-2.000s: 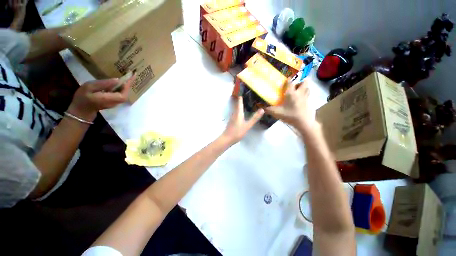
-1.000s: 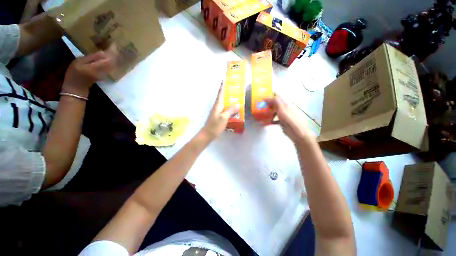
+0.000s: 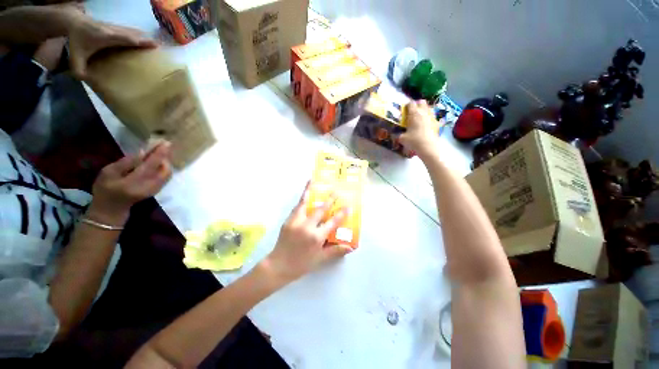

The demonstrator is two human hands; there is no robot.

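Two orange product boxes (image 3: 350,191) stand side by side, touching, near the table's middle. My left hand (image 3: 307,234) lies on their near left part, fingers over the left box. My right hand (image 3: 420,130) is farther off and grips the right end of another product box (image 3: 379,130), dark-faced with an orange top, which rests on the table. A row of several orange product boxes (image 3: 334,83) stands just left of it.
An open cardboard carton (image 3: 517,194) is at the right, with a blue and orange tape dispenser (image 3: 542,324) and a smaller carton (image 3: 603,324) nearer. A yellow wrapper (image 3: 220,245) lies left. Another person's hands (image 3: 134,176) hold a carton (image 3: 162,104). Dark figurines (image 3: 600,94) line the back.
The two boxes, held apart one in each hand a second ago, now stand together under my left hand. My right hand has moved away to the dark-faced box. The neighbour's carton has turned.
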